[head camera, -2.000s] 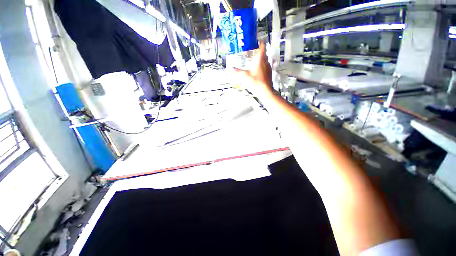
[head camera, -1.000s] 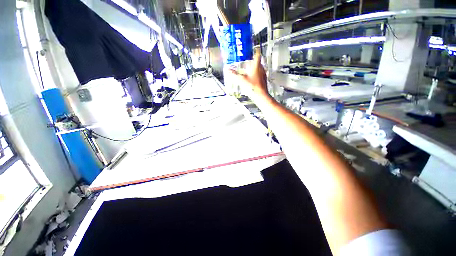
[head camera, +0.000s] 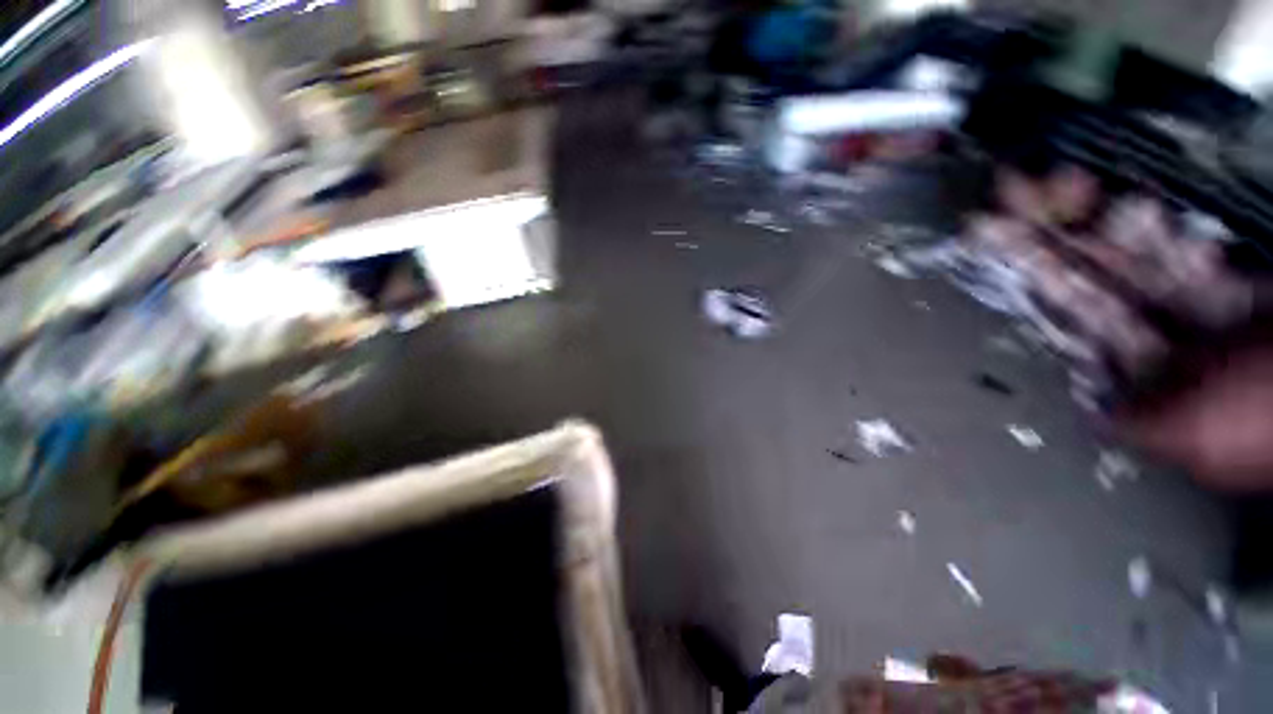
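The black fabric lay (head camera: 363, 614) lies at the lower left, on the corner of the cutting table, whose pale, rounded edge (head camera: 593, 558) runs around it. The view is strongly blurred. Neither of my hands can be made out. A smooth reddish-brown blur (head camera: 1222, 419) sits at the right edge; I cannot tell what it is. The blue-and-white object is not in view.
Grey floor (head camera: 740, 460) with scattered white scraps (head camera: 880, 435) lies right of the table. Pinkish-brown heaped material (head camera: 1075, 251) is at the upper right. Another table with a white side (head camera: 482, 254) stands at the upper left. An orange-red strip (head camera: 119, 635) lies at the lower left.
The view has swung right and down, from along the table to its corner and the floor. My right arm and the blue-and-white object at my hand have left the picture.
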